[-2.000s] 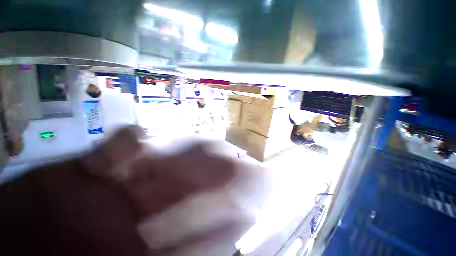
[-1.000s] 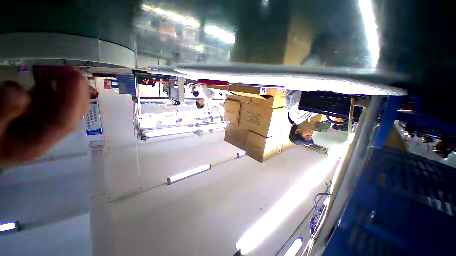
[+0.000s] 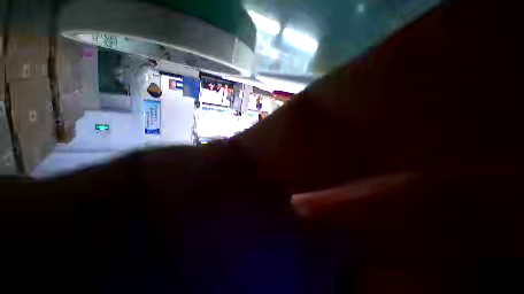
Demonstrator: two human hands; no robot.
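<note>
A very dark, blurred hand (image 3: 356, 195) is right against the lens and covers most of the lower and right parts of the picture. One reddish finger edge catches light. Whether it is my left or my right hand cannot be told, and no held thing can be made out. The shiny green bench top (image 3: 339, 49) runs along the upper edge, as the picture is upside down. A pale rounded band (image 3: 172, 39) borders the green surface at the upper left.
Film-wrapped cartons (image 3: 33, 86) with square labels stand at the far left. A blue and white sign (image 3: 152, 116), a small green lit display (image 3: 102, 127) and a dark panel (image 3: 112, 74) are behind. A person's head (image 3: 154, 88) shows upside down near the sign.
The hand that was at the left edge is no longer there; a dark hand now fills the lower right. The background has shifted right, and the blue crates and brown carton stack are hidden.
</note>
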